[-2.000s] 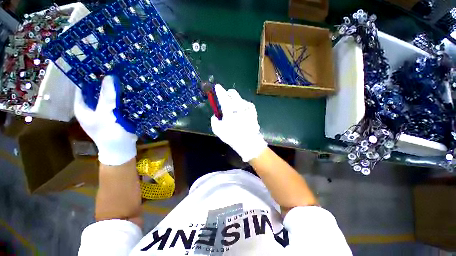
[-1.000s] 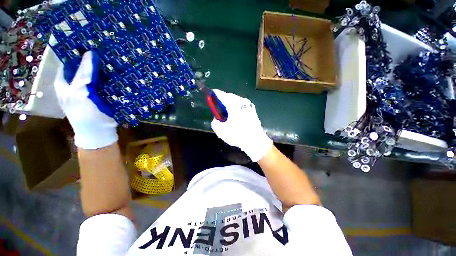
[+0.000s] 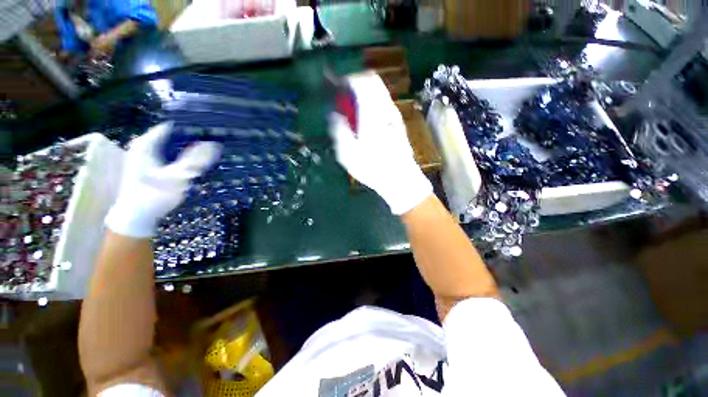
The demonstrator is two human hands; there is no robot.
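My left hand [image 3: 159,177], in a white glove, is over the blue PCB panel [image 3: 248,128] at the left of the bench; the panel is motion-blurred. Its fingers are spread, and blur hides whether they grip the panel. My right hand [image 3: 376,139], gloved, holds red-handled cutters [image 3: 346,110] above the middle of the bench, away from the panel. More boards with silver parts [image 3: 190,235] lie below the panel near the bench edge. Small round discs on wires [image 3: 291,190] lie right of the panel.
A white tray [image 3: 78,209] of red and silver parts is at left. A white tray [image 3: 570,200] heaped with dark boards and discs is at right. A cardboard box [image 3: 417,132] is partly behind my right hand. A yellow basket [image 3: 233,357] is below the bench. Another person's arm [image 3: 116,35] is top left.
The view has shifted, showing more of the far bench. The panel, earlier held raised and tilted in my left hand, now appears low over the bench. My right hand with the cutters has moved up, away from it.
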